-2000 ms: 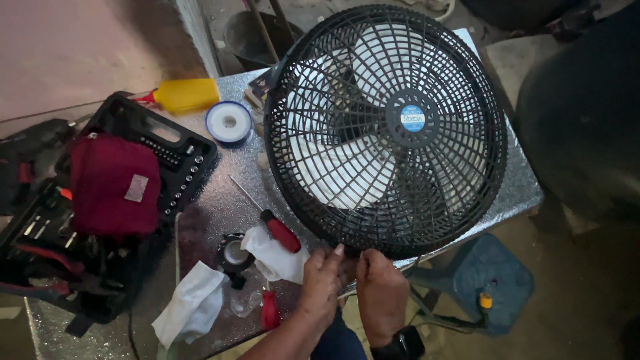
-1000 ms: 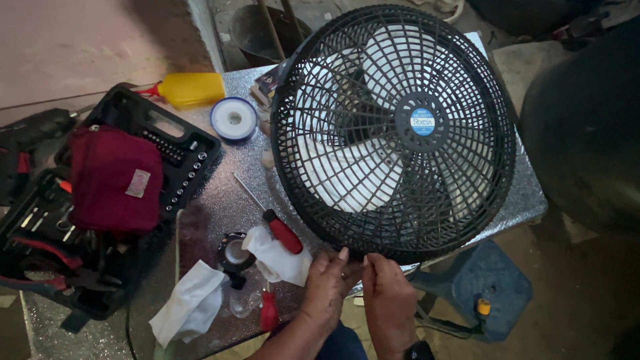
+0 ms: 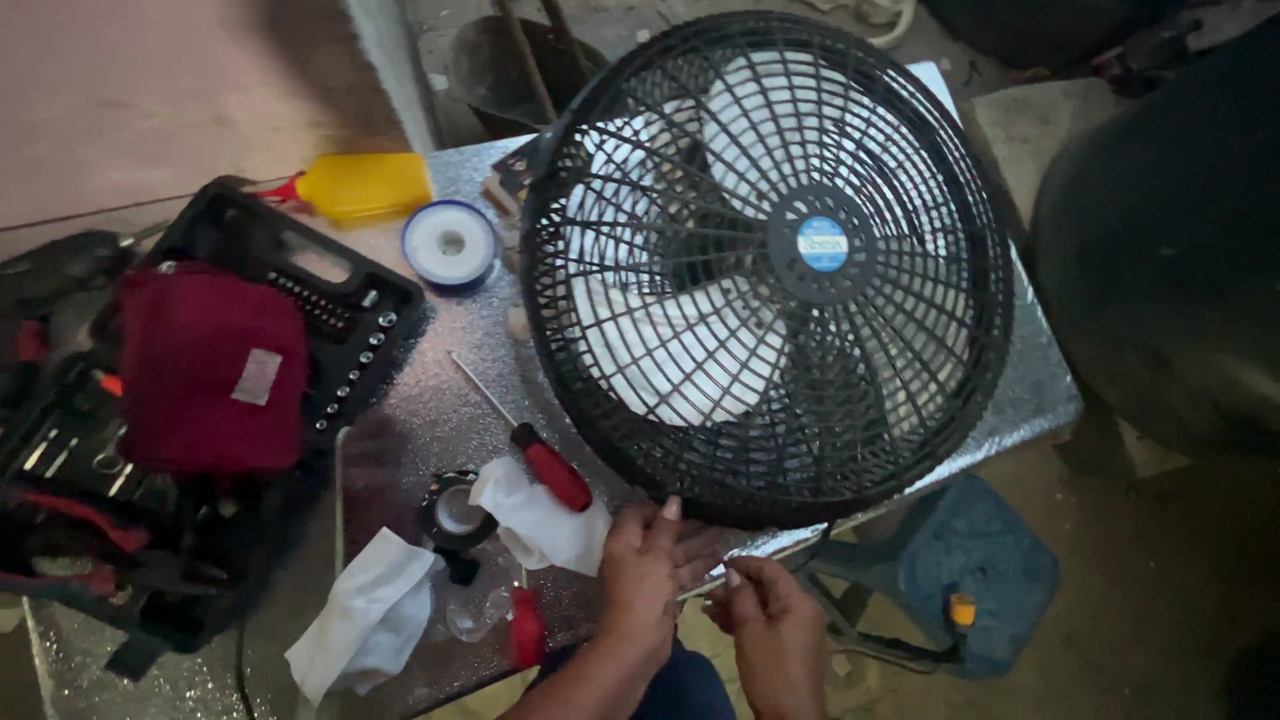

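Observation:
A black plastic fan grille (image 3: 822,245) with a blue centre badge lies over white fan blades (image 3: 690,350) on the silver-covered table. My left hand (image 3: 650,560) rests at the grille's lower rim, its fingertips against the edge. Just below the rim, by the table edge, is my right hand (image 3: 770,600), thumb and fingers bent close together; whether something small is between them cannot be made out. A red-handled screwdriver (image 3: 555,470) lies left of the grille, its handle on a crumpled white cloth (image 3: 545,515). Black tape (image 3: 460,508) sits beside the cloth.
At left, an open black tool case (image 3: 380,290) carries a maroon pouch (image 3: 215,370). A yellow bottle (image 3: 365,188) and a white spool (image 3: 450,245) lie near the back. Another white cloth (image 3: 370,610) and a short red screwdriver (image 3: 526,625) lie in front. The blue-grey fan base (image 3: 985,580) is beyond the table edge.
My right hand has come away from the grille's rim and is a little lower. My left hand remains at the rim, its fingers more spread.

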